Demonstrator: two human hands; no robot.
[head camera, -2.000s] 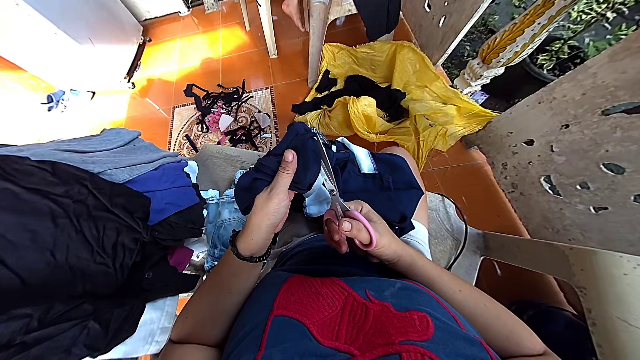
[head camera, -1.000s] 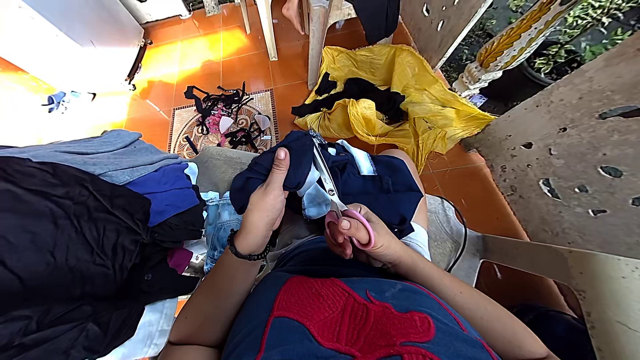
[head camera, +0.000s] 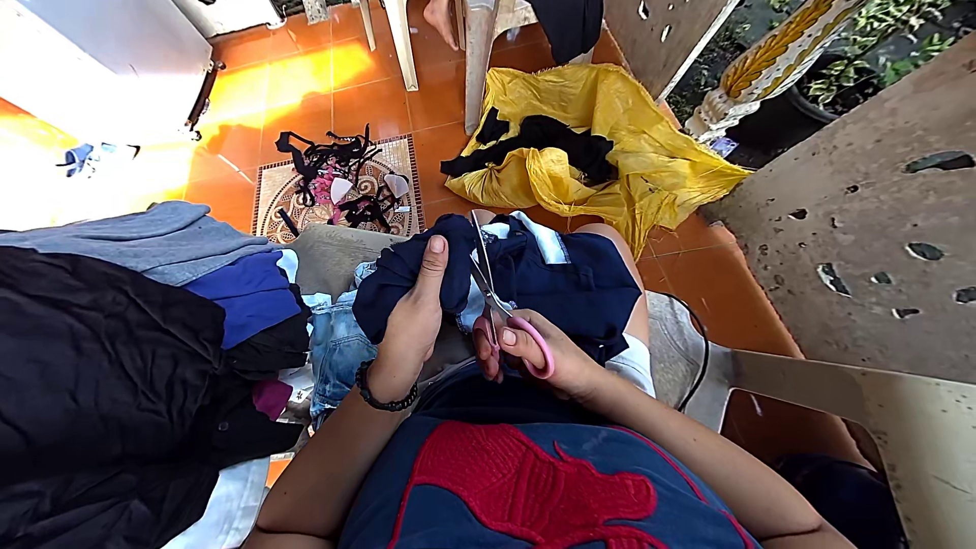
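Note:
My left hand (head camera: 418, 313) grips a bunched part of a navy blue cloth garment (head camera: 568, 286), thumb on top. The rest of the garment lies over my lap, with a white and light blue patch near its upper edge. In my right hand (head camera: 537, 351) is a pair of scissors (head camera: 492, 293) with pink handles, my thumb and fingers in the loops. The blades point away from me, slightly apart, at the cloth just right of my left hand. Whether cloth lies between the blades is hard to tell.
Dark clothes (head camera: 91, 366), a grey garment (head camera: 137, 240) and jeans (head camera: 335, 351) are piled at left. Black straps and scraps (head camera: 335, 164) lie on a patterned floor tile. Beyond my knees, a yellow sack (head camera: 633, 122) holds black cloth. A person's bare foot (head camera: 441, 21) shows near chair legs.
My left hand and the bunched navy cloth have shifted slightly, and the scissor blades have moved closer together than one second ago. The surrounding piles look the same.

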